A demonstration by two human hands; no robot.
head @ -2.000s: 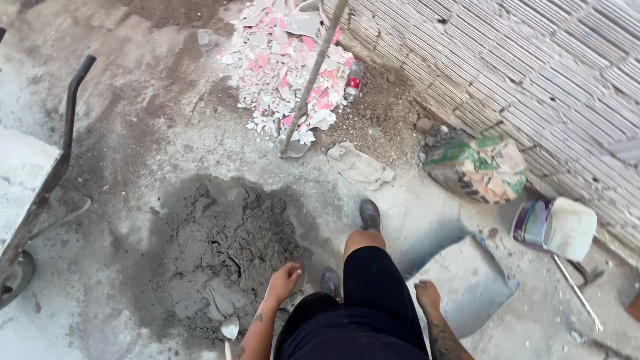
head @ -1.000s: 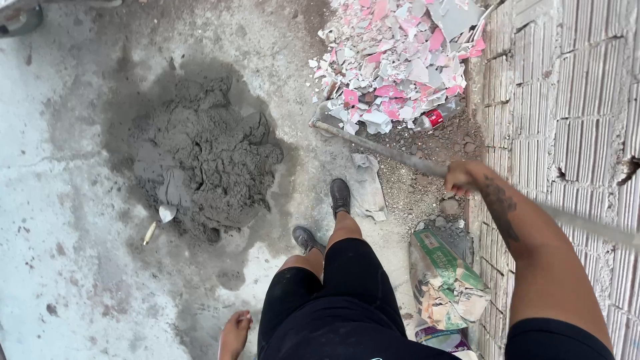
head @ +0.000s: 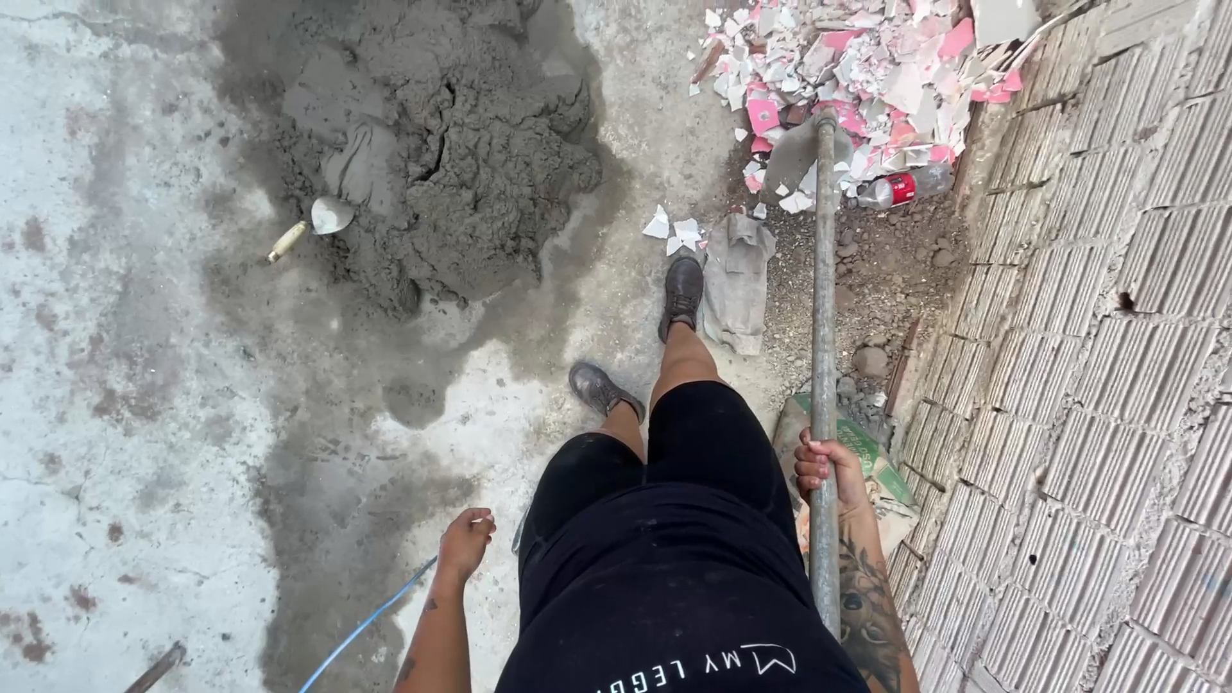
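My right hand (head: 830, 472) is closed around the grey pole of a long-handled hoe (head: 825, 289). The hoe's blade lies against the near edge of a heap of broken pink and white plaster-like pieces (head: 905, 77). At the lower left, my left hand (head: 467, 544) hangs with curled fingers and nothing visible in it, near a thin blue hose or cable (head: 371, 621). A mound of wet grey mortar (head: 472, 144) lies on the floor ahead and to the left. At its left edge rests a trowel (head: 330, 216) with a pale handle.
A ribbed hollow-brick wall (head: 1068, 423) runs along the right. By it are a plastic bottle (head: 903, 189) with a red label and a green and tan bag (head: 881, 472). A flattened grey cloth or sack (head: 739, 279) lies beside my right shoe (head: 682, 289), near loose white fragments (head: 674, 229).
Two seconds ago the hoe stood at the rubble, out of my hands; my right hand then took hold of it. Its blade has moved onto the heap, and white fragments now lie by my shoe.
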